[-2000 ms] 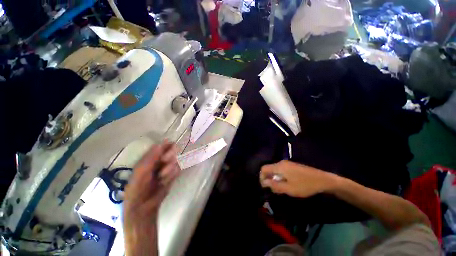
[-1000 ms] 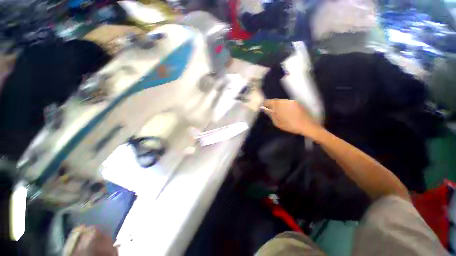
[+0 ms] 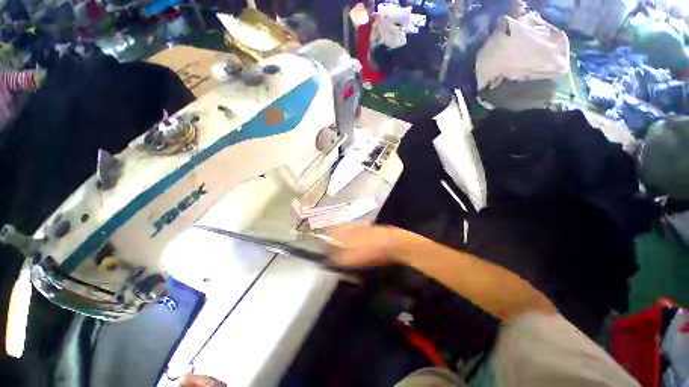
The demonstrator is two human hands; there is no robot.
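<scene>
My right hand (image 3: 363,246) is over the right part of the white sewing machine bed (image 3: 249,302). It is closed around tailor's shears (image 3: 261,242), whose long blades point left across the bed. The hand hides most of the handles. Only fingertips of my left hand (image 3: 200,381) show at the bottom edge, so its grip cannot be told. A white paper strip (image 3: 344,213) and a pointed white template (image 3: 351,170) lie at the machine's right end.
The white machine head with teal stripe (image 3: 264,125) stands on the left, with a long lamp (image 3: 18,314) beside it. Black cloth (image 3: 551,196) is heaped at the right with white cut pieces (image 3: 462,162) on it. Grey-blue fabric (image 3: 140,340) lies below the needle area.
The shears have left the bed and are in my right hand, which has come over from the black cloth. My left hand has moved down to the bottom edge. The camera view has shifted.
</scene>
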